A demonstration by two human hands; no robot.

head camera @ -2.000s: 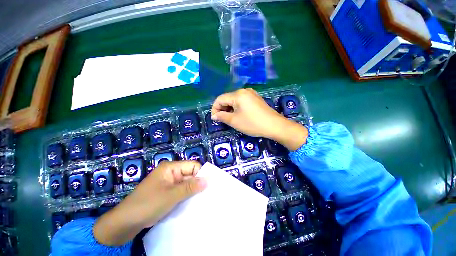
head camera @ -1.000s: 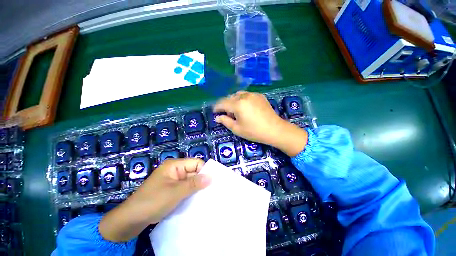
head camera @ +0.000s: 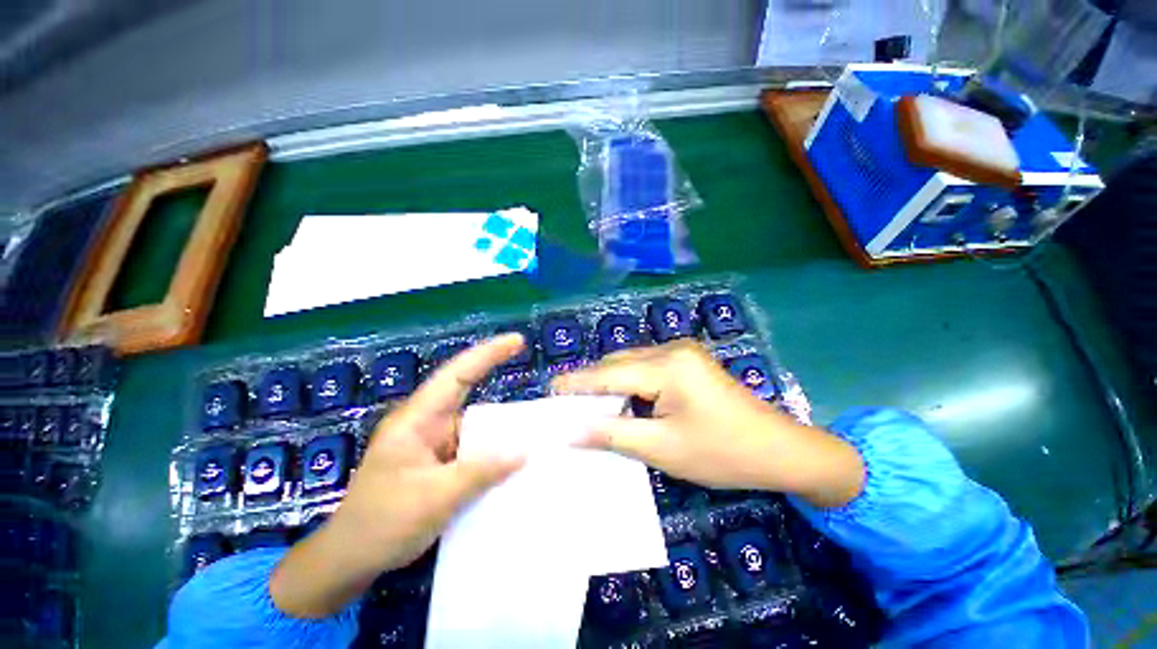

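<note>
My left hand [head camera: 412,469] is at the left edge of white backing sheets [head camera: 533,533], its thumb on them and its index finger raised. My right hand [head camera: 692,418] pinches the top right part of the sheets between thumb and fingers. The sheets are above a clear blister tray [head camera: 178,472] that holds rows of dark rounded-square units [head camera: 324,462] with pale round marks. The sheets and hands hide the middle of the tray. No adhesive piece can be made out at my fingertips.
White spare sheets [head camera: 368,260] with blue film pieces [head camera: 506,241] lie behind the tray, beside a clear bag [head camera: 638,203] with blue contents. A wooden frame [head camera: 228,241] is at far left, another tray [head camera: 51,431] at the left edge, a blue bench device [head camera: 875,171] at back right.
My right hand has come down from the back row of units to the sheets. My left index finger has lifted off the sheets. The camera view has tilted up.
</note>
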